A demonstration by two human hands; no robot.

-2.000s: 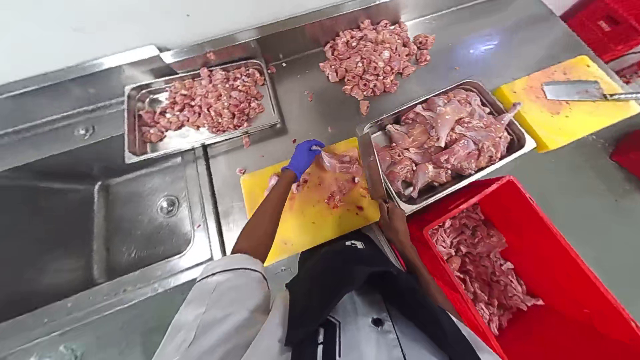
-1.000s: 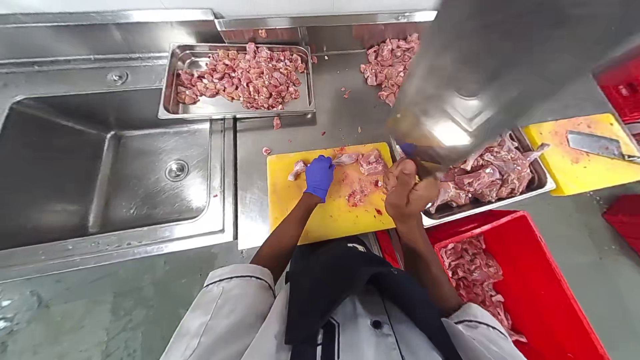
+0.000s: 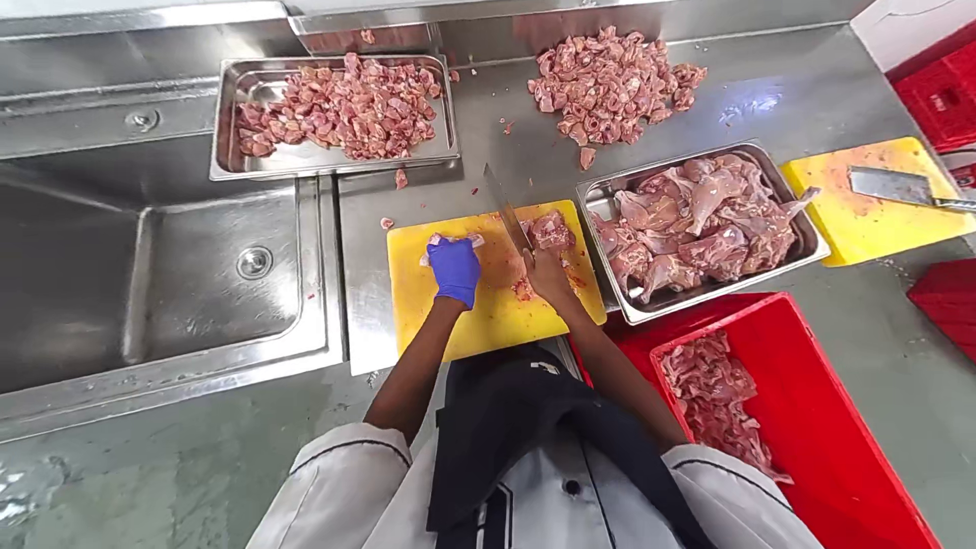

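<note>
My left hand (image 3: 455,271), in a blue glove, is closed on a piece of raw chicken (image 3: 476,239) at the left of a yellow cutting board (image 3: 488,335). My bare right hand (image 3: 547,276) grips a long-bladed knife (image 3: 506,210); its blade points away from me and up to the left, beyond the board's far edge. Just right of the blade lies a cut chunk of chicken (image 3: 552,231), close to my right fingers. Meat scraps and reddish stains mark the board between my hands.
A steel tray (image 3: 314,158) of diced meat stands back left, beside a sink (image 3: 221,282). A meat pile (image 3: 610,84) lies behind. At right are a tray (image 3: 724,286) of chicken legs, a red crate (image 3: 808,381) with trimmings, and a cleaver (image 3: 890,185) on another yellow board (image 3: 862,229).
The blade, raised close to the camera a second ago, is now down over the board. My right hand has come down with it. Chicken pieces now lie apart, left and right of the blade.
</note>
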